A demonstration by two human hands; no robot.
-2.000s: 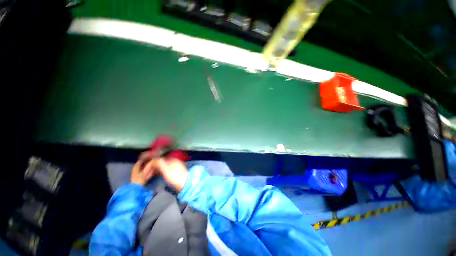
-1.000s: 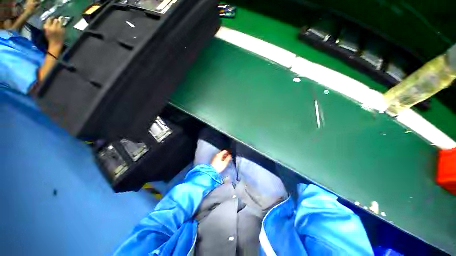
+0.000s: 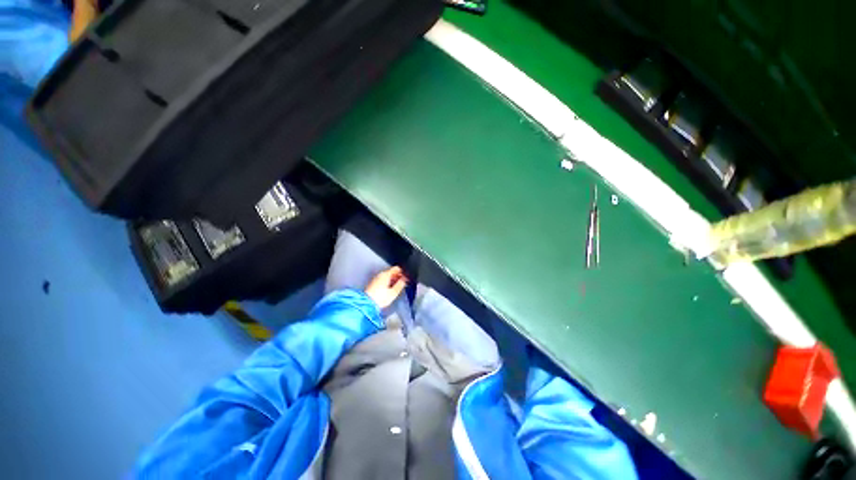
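My left hand (image 3: 386, 286) rests low over my lap, just below the bench edge; its fingers are partly hidden and I cannot tell whether it holds something. My right hand is not visible; only the blue right sleeve shows, running under the bench edge. Nearest in front of me is the green mat bench (image 3: 450, 178), with thin silver tweezers (image 3: 592, 230) lying on it.
A thick stack of black component trays (image 3: 216, 112) juts over the bench's left end. Below it, a tray (image 3: 221, 239) holds silvery phone units. Another filled tray (image 3: 690, 131) lies behind the white strip. A red parts bin (image 3: 798, 386) stands right. A person's blue sleeve (image 3: 33, 42) shows upper left.
Since two seconds ago, my hands have parted and the red item is out of sight. The view has turned left, bringing in the tray stacks. Over the last second my left hand has barely moved.
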